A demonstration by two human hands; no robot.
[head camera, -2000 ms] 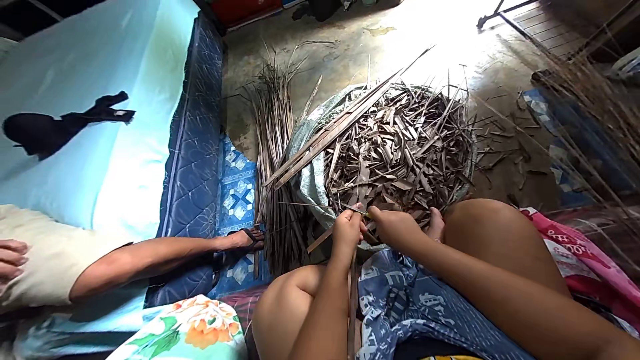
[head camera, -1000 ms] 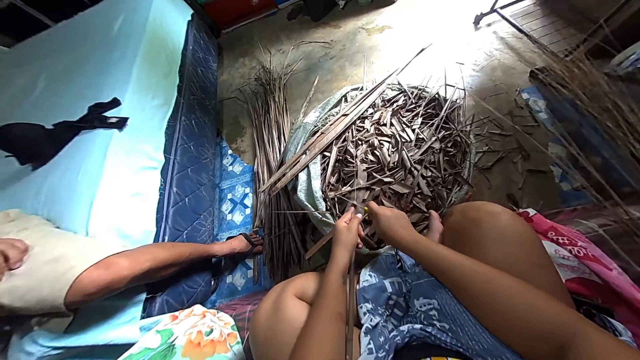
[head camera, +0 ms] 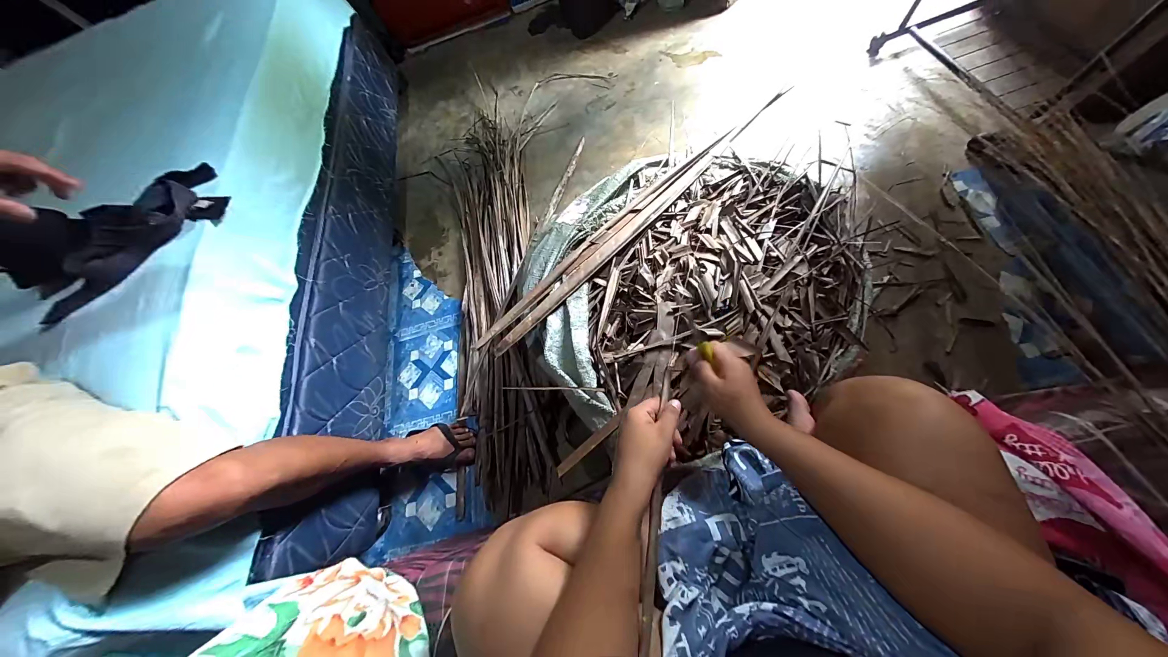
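My left hand (head camera: 646,436) is closed around a long dry leaf strip (head camera: 651,557), which runs down along my forearm over my lap. Just up and to the right, my right hand (head camera: 725,379) grips a small yellow object (head camera: 706,350); its kind is hard to tell. Both hands are at the near edge of an open woven sack (head camera: 568,342) full of short dry leaf pieces (head camera: 730,246). Several long dry strips (head camera: 607,242) lie across the sack's left rim. A bundle of long dry leaves (head camera: 497,228) lies on the floor left of the sack.
Another person's sandalled foot (head camera: 443,444) rests by the bundle, and that person's hand (head camera: 32,182) is over the bed. A blue mattress (head camera: 342,237) stands at the left, with dark cloth (head camera: 119,233) on its sheet. More dry stalks (head camera: 1086,201) are at the right.
My right hand has moved away from my left hand, up and to the right. The other person's hand has moved up beside the dark cloth.
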